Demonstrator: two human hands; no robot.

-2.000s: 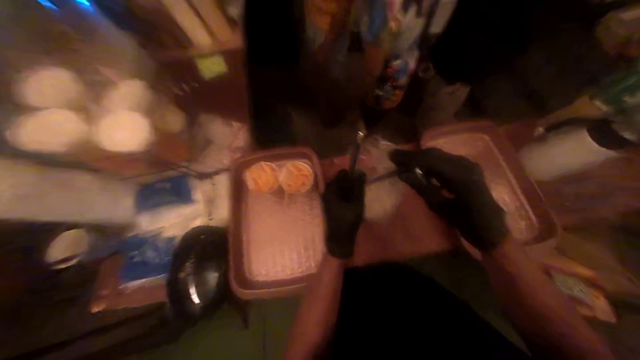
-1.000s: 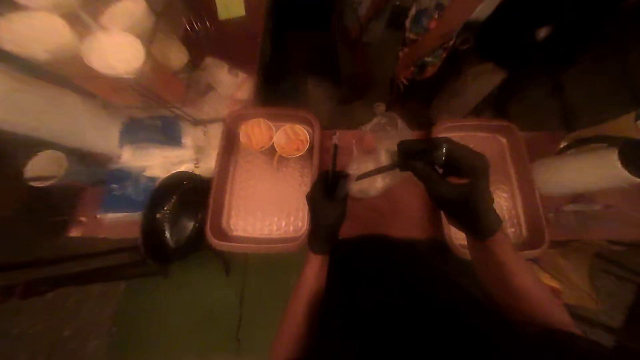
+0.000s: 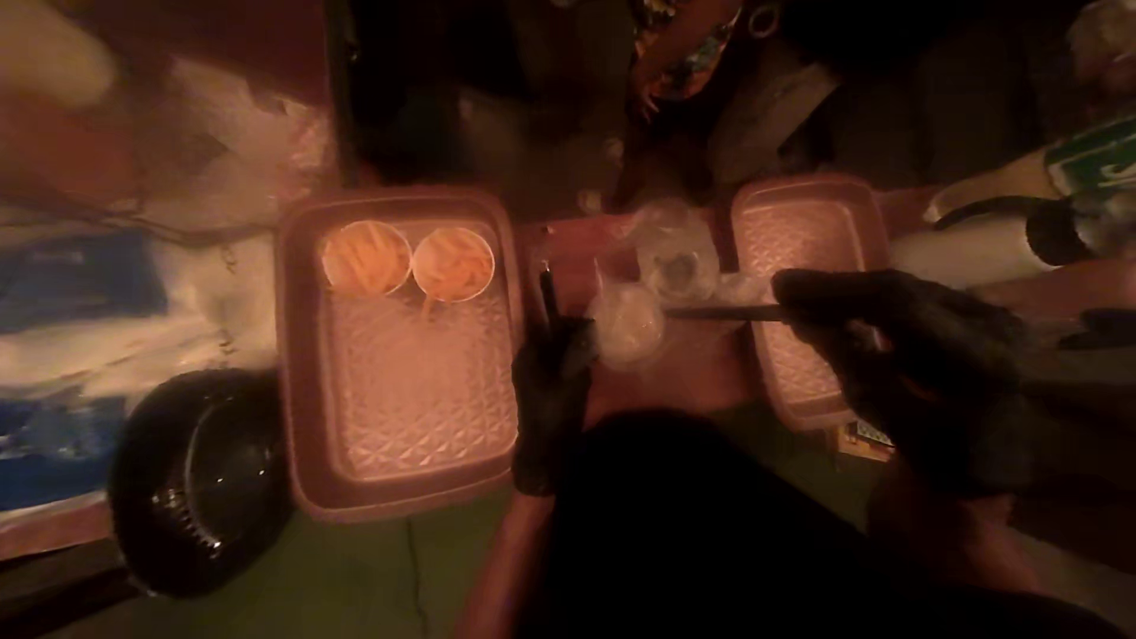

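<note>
My left hand [image 3: 552, 408], in a dark glove, grips a thin dark stick-like tool [image 3: 548, 288] that points up, beside the right rim of a pink tray [image 3: 297, 417]. Two round cups of orange strips [image 3: 366, 258] [image 3: 454, 264] stand at that tray's top. My right hand [image 3: 896, 355], also in a dark glove, holds a dark slender tool [image 3: 723, 313] pointing left over the table. A clear, rounded plastic container or bag [image 3: 628, 327] lies by its tip, with more clear plastic [image 3: 676, 257] behind. What exactly the tools are, I cannot tell.
A second pink tray [image 3: 777, 390] lies partly under my right hand. A black glossy bowl-like object [image 3: 200, 479] is left of the first tray. Blue and white packaging [image 3: 75, 275] lies at far left, and a white bottle [image 3: 985, 235] at right. A person's hand [image 3: 648, 102] shows beyond the table.
The view has moved closer to the table. Both hands still hold their dark tools, and the right tool now points more level toward the left.
</note>
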